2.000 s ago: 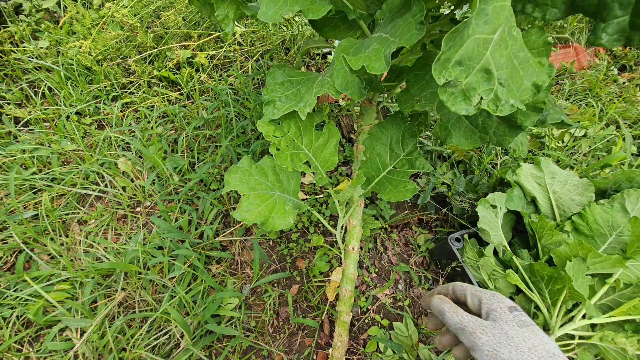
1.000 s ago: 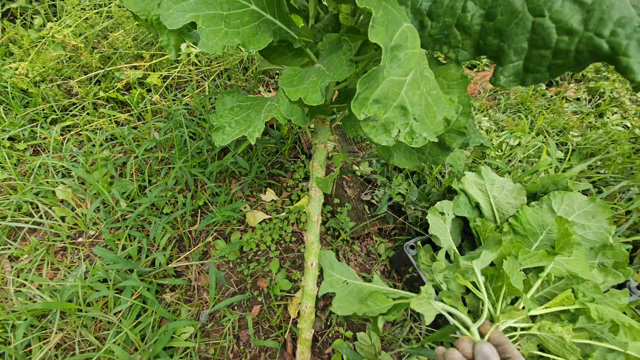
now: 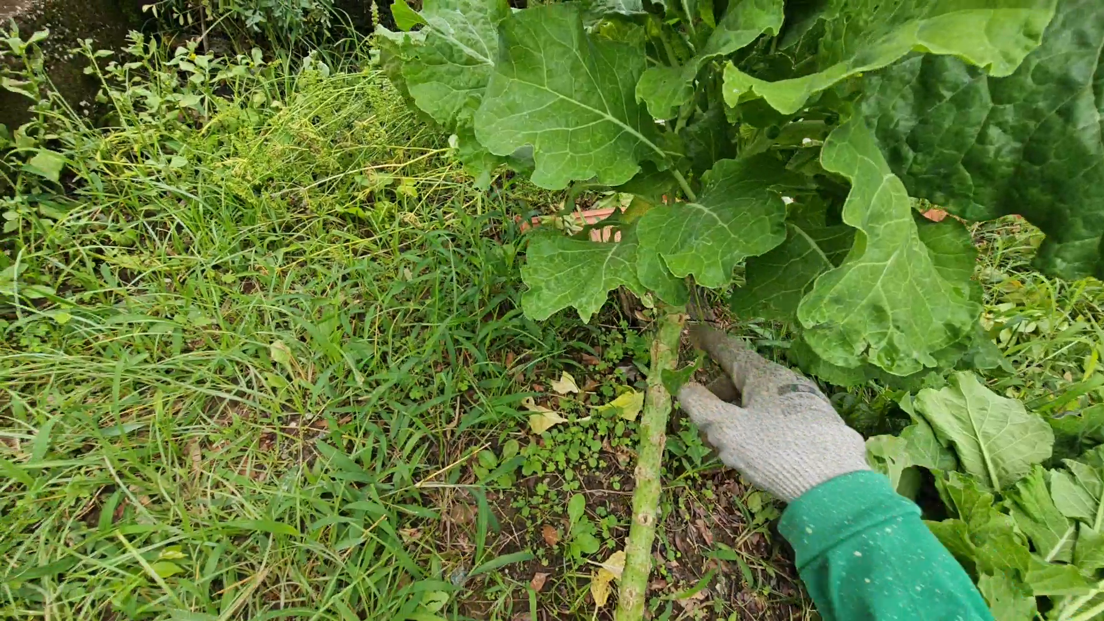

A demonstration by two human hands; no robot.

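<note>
A tall leafy green plant, collard-like, stands with its thick pale stem [image 3: 649,466] rising from the lower middle to a crown of broad leaves [image 3: 573,108]. My right hand [image 3: 772,414], in a grey knit glove with a green sleeve, reaches in from the lower right. Its thumb and fingers are apart just right of the upper stem, beside a small leaf [image 3: 680,376] growing there; whether they touch it is unclear. The fingertips lie partly under the shade of the crown. My left hand is out of view.
A heap of cut leaves [image 3: 987,435] lies at the lower right. Grass and weeds [image 3: 259,345] cover the left side. Yellowed leaves [image 3: 542,418] lie on the soil by the stem. Reddish pieces [image 3: 595,220] show behind the crown.
My right hand has moved from the leaf heap at the lower right up to the upper stem. A leaf by that hand a second ago is no longer in it. The view has shifted upward.
</note>
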